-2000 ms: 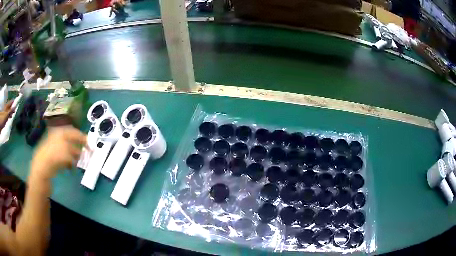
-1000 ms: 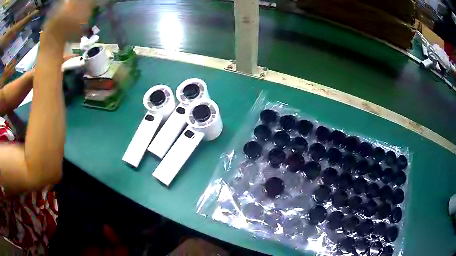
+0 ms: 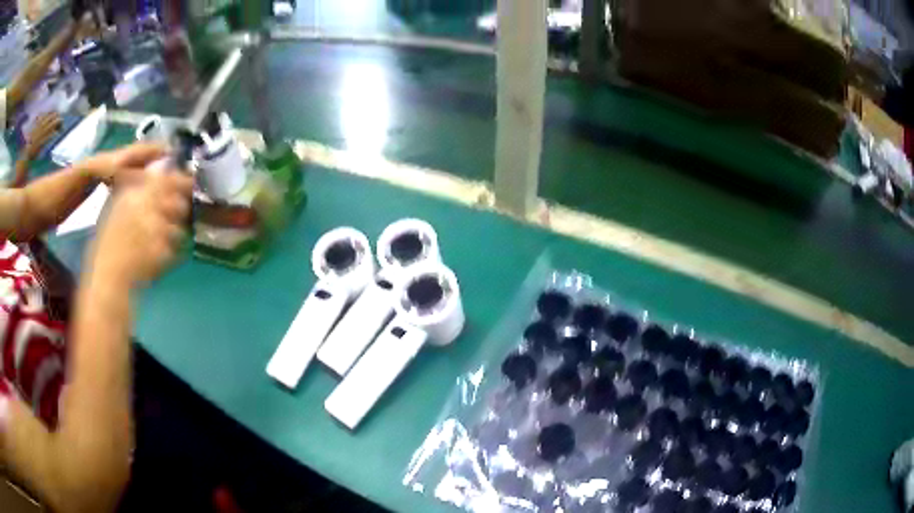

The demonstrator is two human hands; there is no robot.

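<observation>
Neither of my hands is in view. Three white handheld fans (image 3: 376, 376) lie side by side on the green bench, heads toward the back, black round centres facing up. To their right, rows of black discs (image 3: 556, 441) lie flat under or on a clear, wrinkled plastic sheet (image 3: 436, 451). The sheet is cut off by the bottom edge. At the left, a neighbouring worker's blurred hands (image 3: 150, 205) are at a green press (image 3: 241, 245). A white fan head (image 3: 222, 170) stands on its block.
A pale upright post (image 3: 519, 110) rises from the metal rail (image 3: 641, 248) behind the bench. Beyond it is a dark green conveyor (image 3: 421, 110) and stacked brown cardboard (image 3: 742, 70). A white item (image 3: 905, 471) is cut off at the right edge.
The view has shifted, first leftward and then upward. The neighbour has taken one of four fans to the press. The neighbour's raised hand has come down to the press lever area.
</observation>
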